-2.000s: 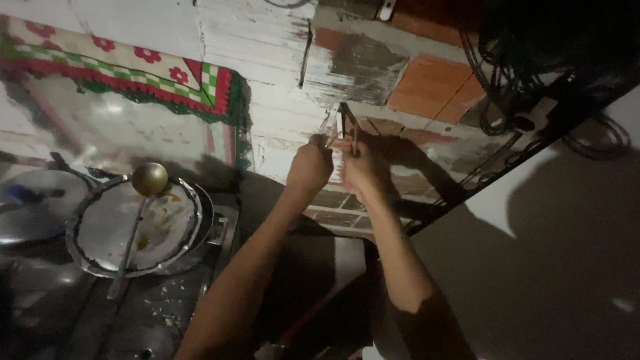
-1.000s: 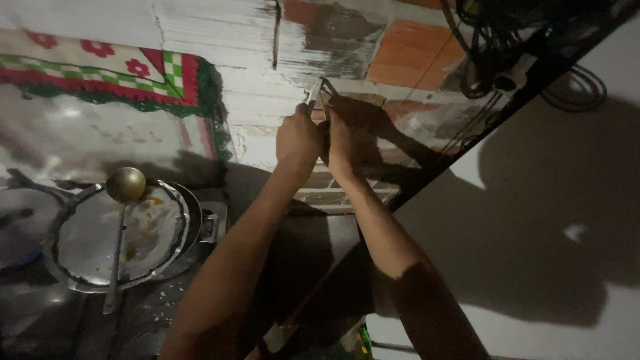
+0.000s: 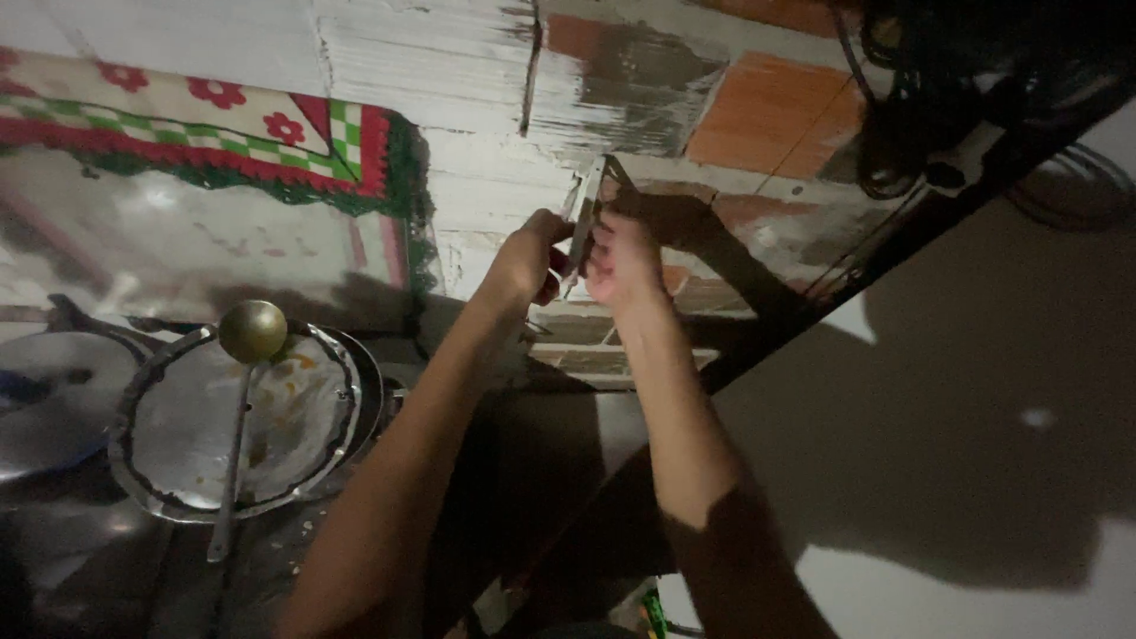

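Both hands are raised against a partly white-painted brick wall (image 3: 479, 177). A thin, pale, flat piece (image 3: 586, 213), perhaps a cover plate or small box, stands out from the wall between them. My left hand (image 3: 528, 262) grips its left side, the thumb and fingers near its edge. On its right side is my right hand (image 3: 621, 257), with the fingers curled against it. The piece's lower part is partly hidden by the fingers, and its exact kind cannot be told. My right arm's shadow falls on the bricks.
At left, a metal ladle (image 3: 252, 332) lies across a foil-rimmed lid or pan (image 3: 177, 426) on the stove. Beside it is another lidded pot (image 3: 53, 399). A flowered cloth (image 3: 213, 93) hangs above. Dark cables (image 3: 887, 133) hang at upper right, near a dark slanted edge (image 3: 781, 328).
The hands, closer together a second ago, have moved slightly apart around the pale piece, which shows more plainly between them. The view has shifted somewhat.
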